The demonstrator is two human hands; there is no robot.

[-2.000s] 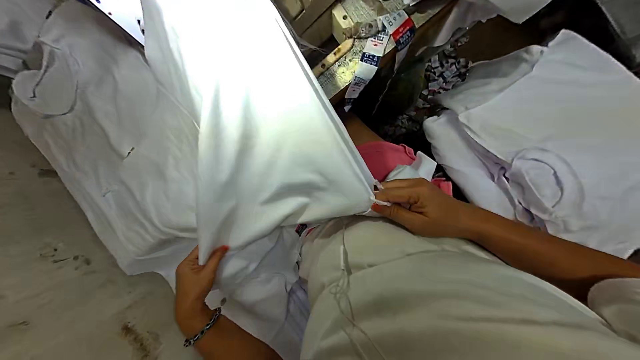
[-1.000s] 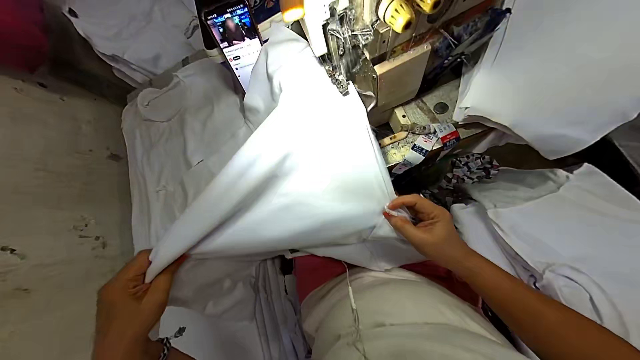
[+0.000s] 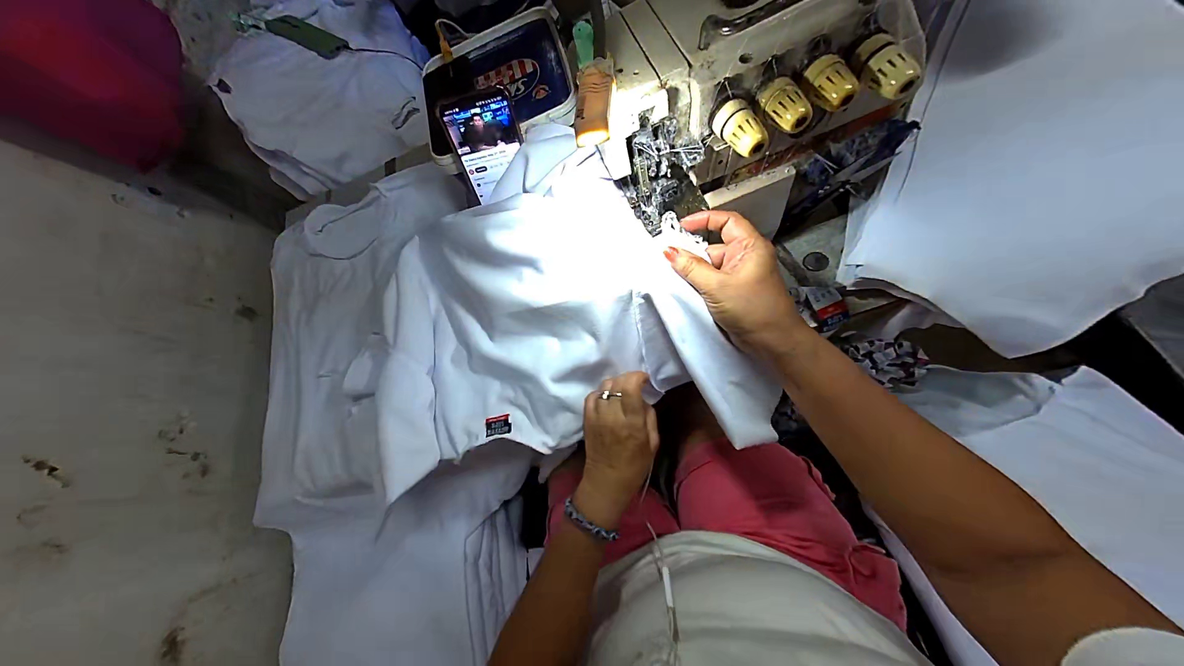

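A white fabric garment (image 3: 546, 296) with a small dark and red label (image 3: 498, 425) near its lower edge lies spread before me, brightly lit. My right hand (image 3: 735, 273) pinches its edge between thumb and fingers, just beside the presser foot area (image 3: 659, 171) of a sewing machine (image 3: 666, 46). My left hand (image 3: 622, 430), with a ring and a braided bracelet, grips the cloth's near edge in closed fingers above my lap. Part of the garment reaches up to the machine; the needle itself cannot be made out.
Stacked white garments (image 3: 319, 370) lie at the left. A lit phone (image 3: 481, 134) leans on a plastic tub (image 3: 553, 69) behind the cloth. Yellow tension knobs (image 3: 786, 104) line the machine. White fabric pieces (image 3: 1036, 176) hang at the right, with more cloth (image 3: 1073, 462) below them.
The garment is no longer stretched between widely spaced hands. My left hand has come in from the far left to the middle, and my right hand has moved up beside the machine.
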